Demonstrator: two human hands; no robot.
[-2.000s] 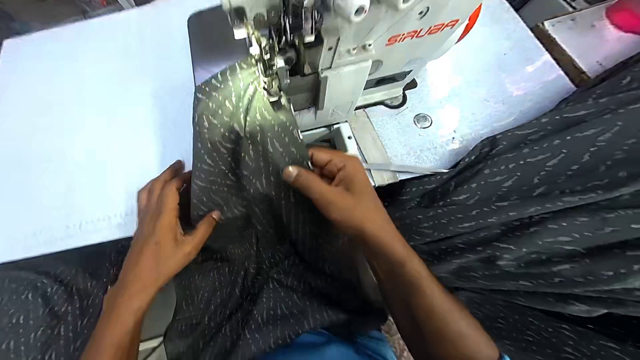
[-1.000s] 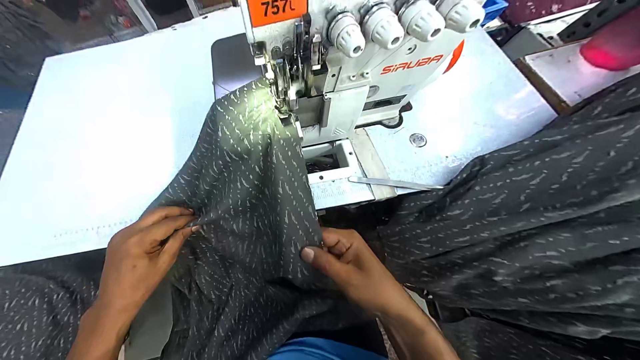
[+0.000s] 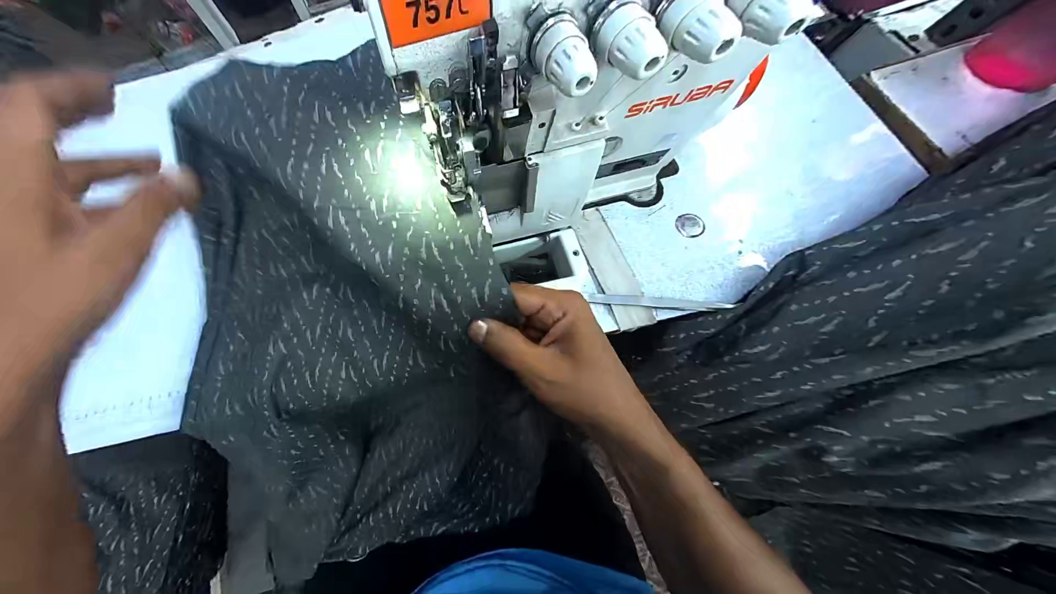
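Note:
Dark grey fabric with light dashes (image 3: 330,330) lies under the presser foot of a white Siruba overlock sewing machine (image 3: 660,115), lit by the machine's lamp. My right hand (image 3: 553,346) pinches the fabric's right edge between thumb and fingers, just below the foot. At the far left, blurred, my left hand (image 3: 74,214) is raised with its fingers apart, holding nothing; its fingertips are close to the fabric's left edge. The needle area (image 3: 454,157) is partly hidden by metal parts.
White thread tension knobs (image 3: 631,37) top the machine. Metal tweezers or a similar thin tool (image 3: 660,303) lie on the white table (image 3: 742,190). More of the dashed fabric (image 3: 866,355) is heaped at right. A pink object (image 3: 1015,58) stands at the upper right.
My left hand has let go of the fabric and moved left, away from it. The fabric now reaches farther past the presser foot on the table. My right hand still grips the edge, nearer the foot.

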